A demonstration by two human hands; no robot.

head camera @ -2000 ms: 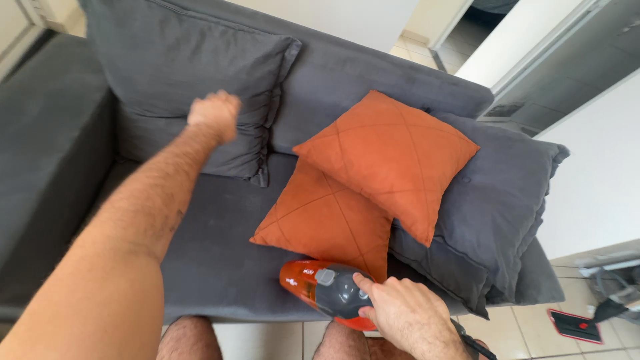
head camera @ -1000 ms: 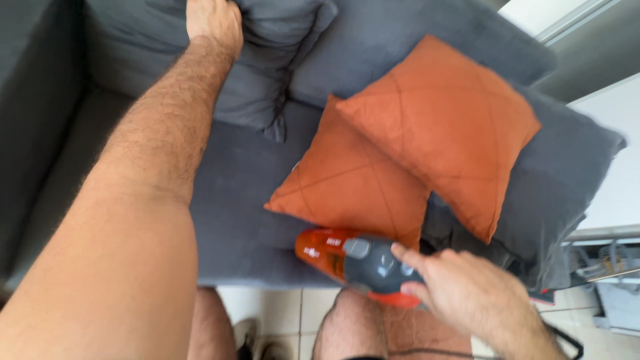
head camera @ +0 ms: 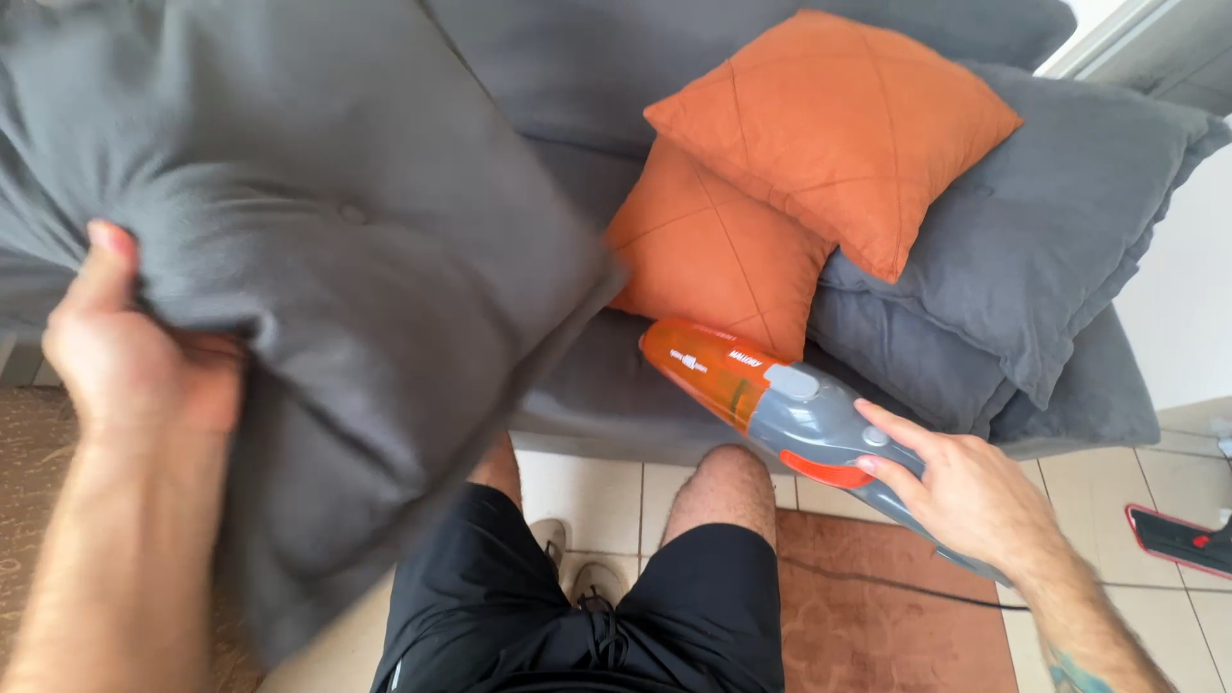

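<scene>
My left hand (head camera: 144, 356) grips the edge of a large grey back cushion (head camera: 385, 289), which is lifted in front of the sofa and partly blurred. My right hand (head camera: 962, 481) is closed around the handle of a grey and orange handheld vacuum cleaner (head camera: 828, 414), thumb and index finger near its button. The vacuum's translucent orange nozzle points left, over the sofa's front edge and close to the lower orange pillow (head camera: 722, 241). A second orange pillow (head camera: 837, 125) lies partly on that one and partly on stacked grey cushions (head camera: 1059, 212).
The grey sofa (head camera: 577, 414) spans the view, with my knees near its front edge. A reddish-brown mat (head camera: 885, 616) and a dark power cord (head camera: 895, 581) lie on the tiled floor. At the right is a flat mop head (head camera: 1184, 541); a brown rug (head camera: 38, 520) is at lower left.
My left hand has pulled the large grey cushion up and away from the sofa's backrest, where it leaned before. My right hand still holds the vacuum near the orange pillows.
</scene>
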